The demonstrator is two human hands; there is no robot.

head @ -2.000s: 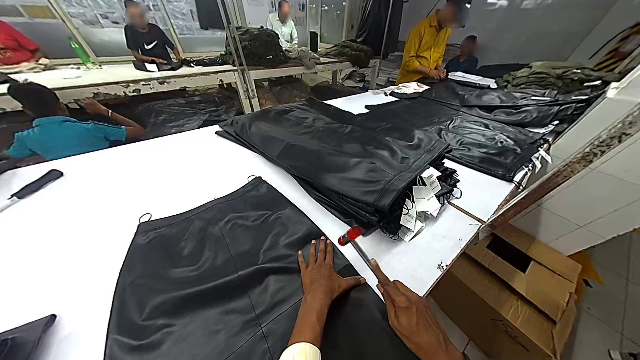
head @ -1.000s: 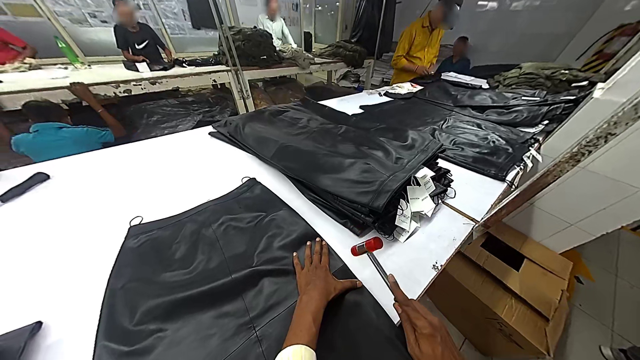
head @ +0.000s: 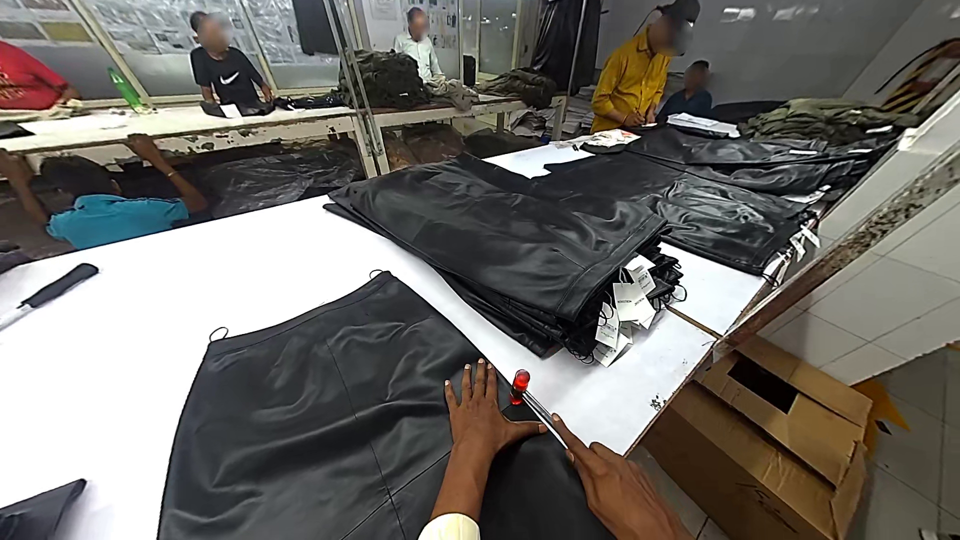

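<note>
A black leather-like skirt [head: 300,420] with small loops at its waistband lies on the white table. My left hand [head: 480,420] presses flat on it near its right edge, fingers spread. Just to the right, my right hand [head: 607,472] grips the handle of a small hammer [head: 520,387] with a red head and metal shaft, its index finger along the shaft. The red head is upright at the skirt's edge, beside my left thumb and fingertips. Whether it touches the skirt I cannot tell.
A stack of black skirts [head: 510,232] with white tags [head: 626,304] lies beyond my hands. A black-handled tool [head: 60,286] rests at the left. Below the table's right edge stands a cardboard box [head: 750,450]. Several people are around the tables; one wears a yellow shirt [head: 630,79].
The hammer head has moved from beyond the skirt's edge, where it was one second ago, back to the edge by my left hand. My left hand stays on the skirt.
</note>
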